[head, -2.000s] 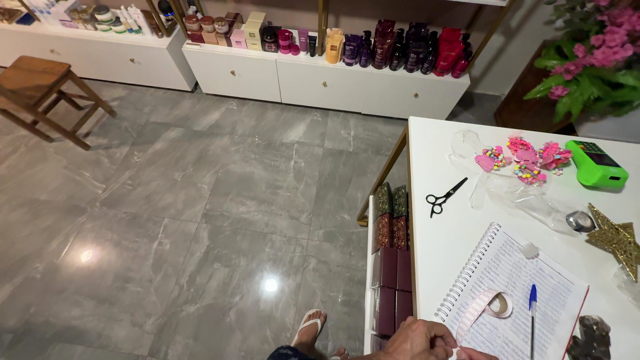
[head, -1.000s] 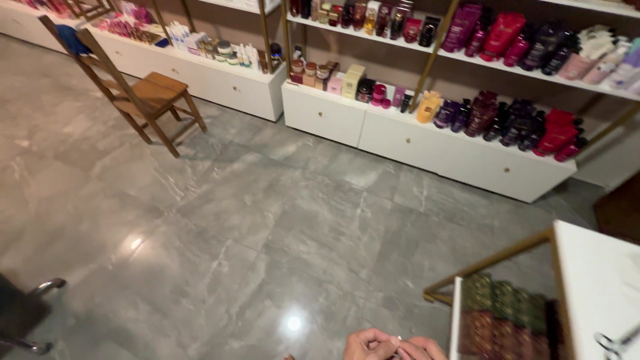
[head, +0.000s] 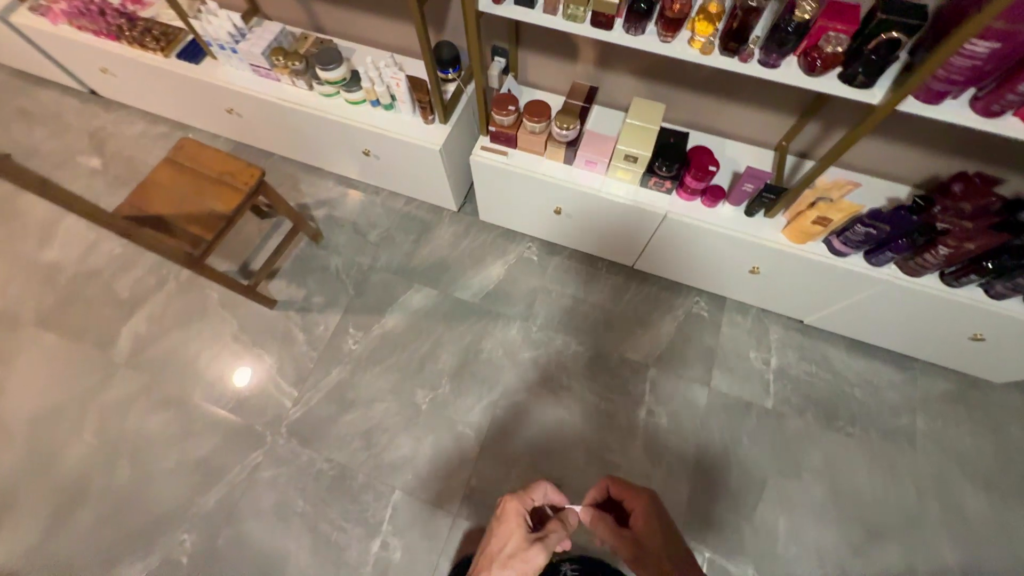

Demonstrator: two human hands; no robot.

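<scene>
Near the bottom middle, my left hand [head: 528, 528] and my right hand [head: 632, 520] meet at the fingertips. Between them they pinch a small white strip [head: 574, 507], which looks like paper or a sticker; most of it is hidden by the fingers. Thumb and index finger of each hand are closed on it. Dark clothing shows just below the hands.
A wooden chair [head: 192, 200] stands on the grey tiled floor [head: 384, 384] at left. Ahead runs a low white drawer cabinet [head: 592, 220] bearing jars, boxes and bottles. Above it is a white shelf [head: 720, 60] with perfume bottles.
The view has swung left, away from the white table with the notebook and scissors. Both hands, earlier over the table's edge by the notebook and a paper roll, are now over the floor.
</scene>
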